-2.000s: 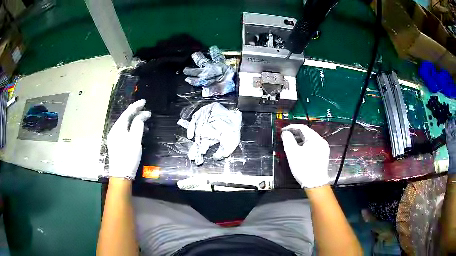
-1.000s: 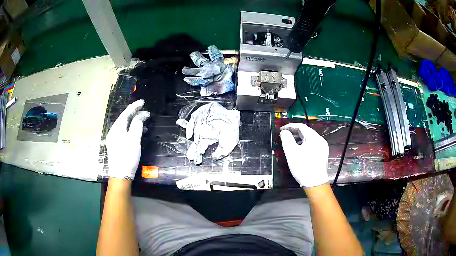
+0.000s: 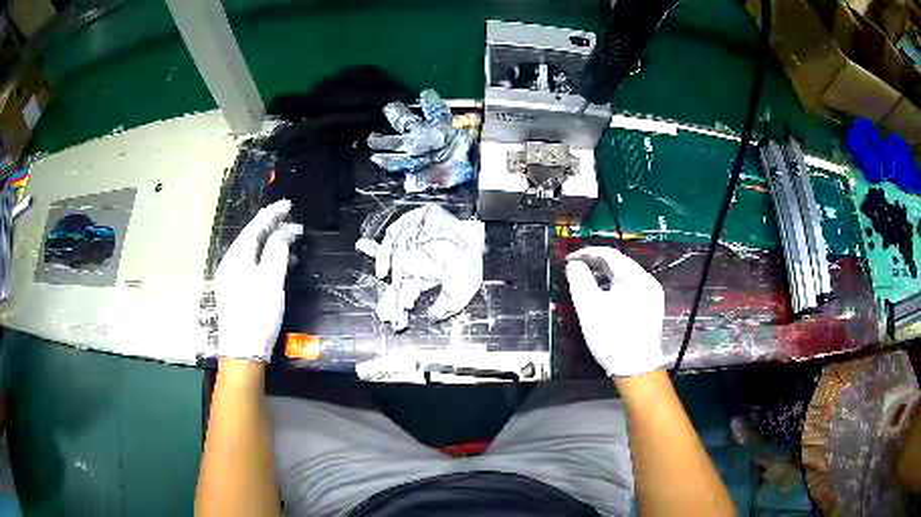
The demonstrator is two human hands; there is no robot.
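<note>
My left hand (image 3: pixel 252 288), in a white glove, rests at the left of the black bench sheeting, fingers apart and empty. My right hand (image 3: pixel 618 313), in a white glove, rests on the dark-red sheeting, thumb and fingers curled with a gap and nothing seen in it. Between them lie crumpled white gloves (image 3: pixel 432 265), with a grey-blue glove (image 3: pixel 424 143) behind. The grey metal screw feeder (image 3: pixel 538 182) stands beyond, at bench centre. The black electric screwdriver (image 3: pixel 624 50) hangs above its right side. Silver aluminium profiles (image 3: pixel 796 227) lie side by side at right.
A black cable (image 3: pixel 723 207) hangs down across the bench right of my right hand. A white board (image 3: pixel 167 217) with a picture is at left. Small black parts (image 3: pixel 889 230) and blue bundles (image 3: pixel 881 153) lie far right. A neighbour's patterned clothing (image 3: pixel 858 434) shows lower right. Cardboard boxes (image 3: pixel 858 86) stand back right.
The neighbour's gloved hand at the right edge has left view, and a silver bar now shows there. My hands have barely moved.
</note>
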